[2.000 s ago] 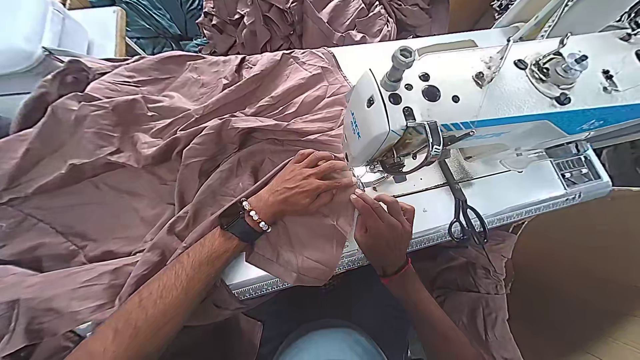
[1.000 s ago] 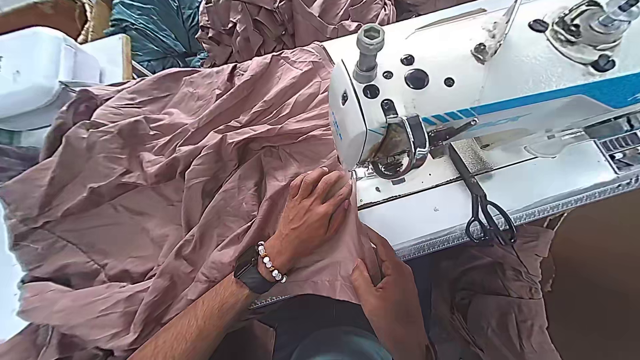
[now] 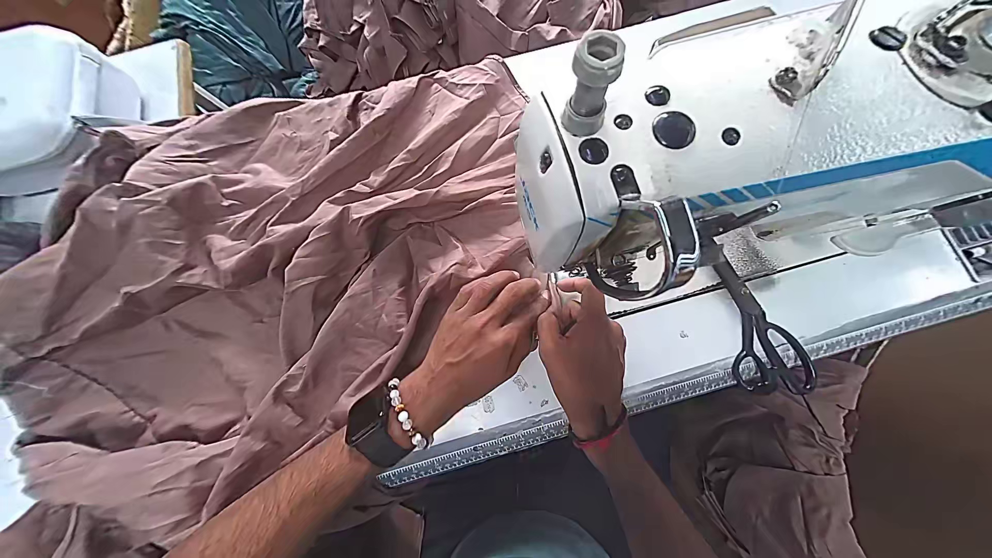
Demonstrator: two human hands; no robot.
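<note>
Mauve fabric (image 3: 325,209) lies in folds over the left of the table, its edge running up to the needle area of a white sewing machine (image 3: 554,178). My left hand (image 3: 484,337), with a watch and a beaded bracelet at the wrist, presses on the fabric's edge just in front of the machine head. Against its fingertips, my right hand (image 3: 585,341) pinches a small bit of the fabric between thumb and forefinger close to the presser foot. The needle itself is hidden by the machine head and the fingers.
Black-handled scissors (image 3: 756,333) lie on the machine bed to the right, handles over the measuring tape (image 3: 682,391) along the front edge. More mauve fabric (image 3: 775,457) hangs below there. Teal cloth (image 3: 232,46) and a white plastic container (image 3: 58,93) are at the back left.
My right hand has moved up from the fabric's front edge to the fingertips of my left hand. The fabric flap that lay over the table's front edge no longer covers it.
</note>
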